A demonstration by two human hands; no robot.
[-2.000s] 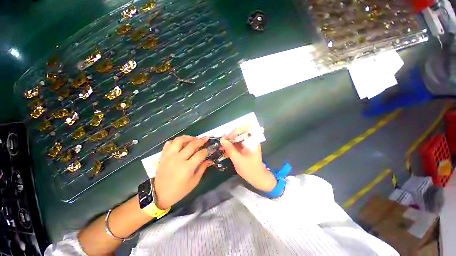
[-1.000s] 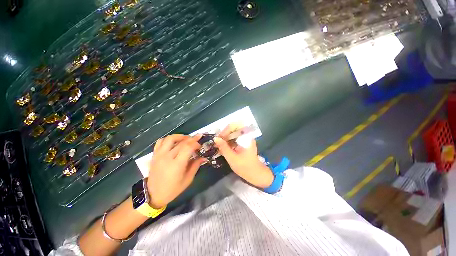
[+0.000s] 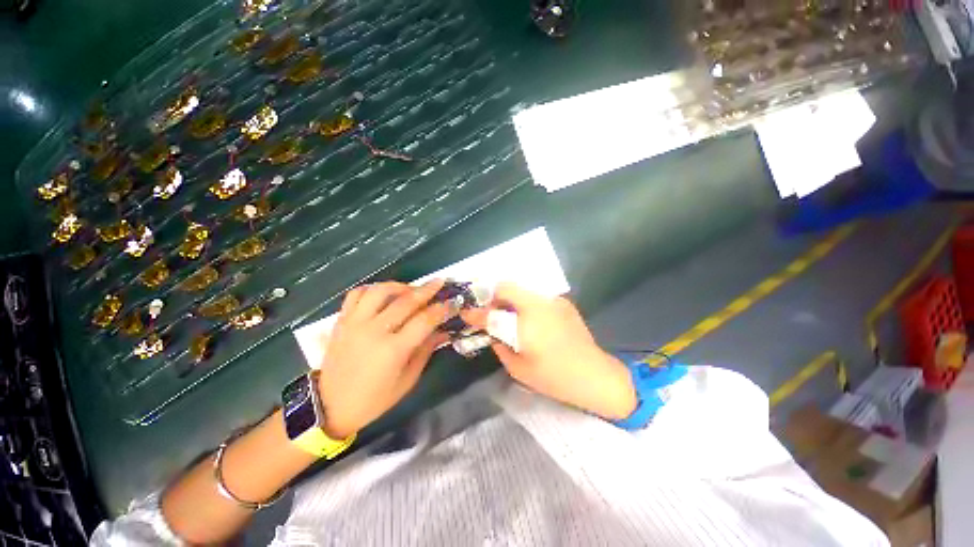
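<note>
My left hand [image 3: 376, 353] holds a small dark round housing [image 3: 457, 300] between its fingertips, partly hidden by the fingers. My right hand [image 3: 550, 347] meets it from the right, its fingertips at the housing. A small pale piece [image 3: 502, 327] shows at the right fingers; I cannot tell if it is a tool end or a part. A small silvery piece [image 3: 470, 343] shows just below the housing. A long white strip [image 3: 523, 262] lies under and behind both hands.
A clear blister tray [image 3: 352, 203] with gold pieces lies ahead and left. A black tray [image 3: 37, 427] is at far left. A white sheet [image 3: 598, 128], a filled clear tray [image 3: 790, 64] and loose paper [image 3: 817, 144] lie ahead right. A loose round housing [image 3: 552, 15] is at the top.
My right hand has turned and shifted slightly right, its wristband further right. The pale stick-like thing earlier at its fingers no longer shows as before. My left hand still holds the housing.
</note>
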